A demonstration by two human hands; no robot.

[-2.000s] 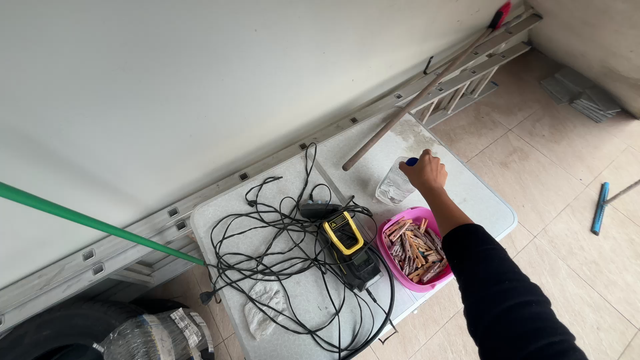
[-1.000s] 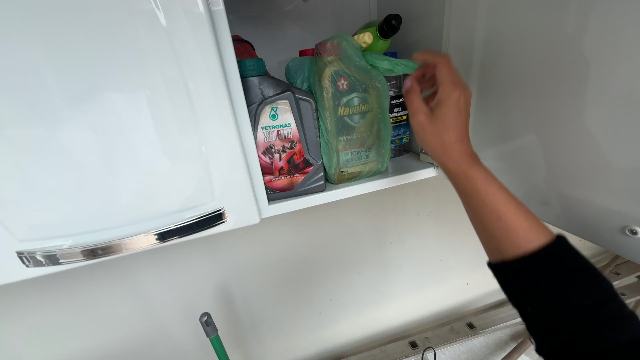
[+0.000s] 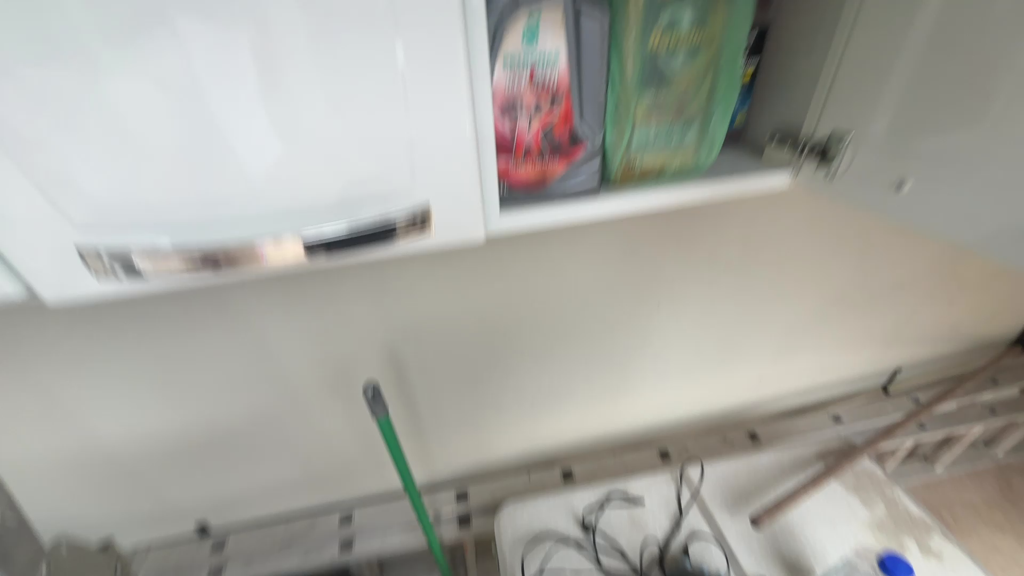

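Neither of my hands shows at this moment, and the view is blurred by motion. A grey motor oil bottle with a red and white label stands in the open wall cabinet, its top cut off by the frame. Right beside it is an oil bottle in a green plastic bag. A dark container is partly hidden behind the bag. Below, a blue cap of a clear container shows at the bottom edge, over the white table, where black cable lies in loops.
The cabinet's right door stands open on its hinge; the left door is closed, with a chrome handle. A green pole rises in front of a ladder along the wall. A wooden stick leans across the table's far side.
My right hand, over a clear container on the table two seconds ago and beside the green bag one second ago, has left the frame. The view has tipped down from the cabinet.
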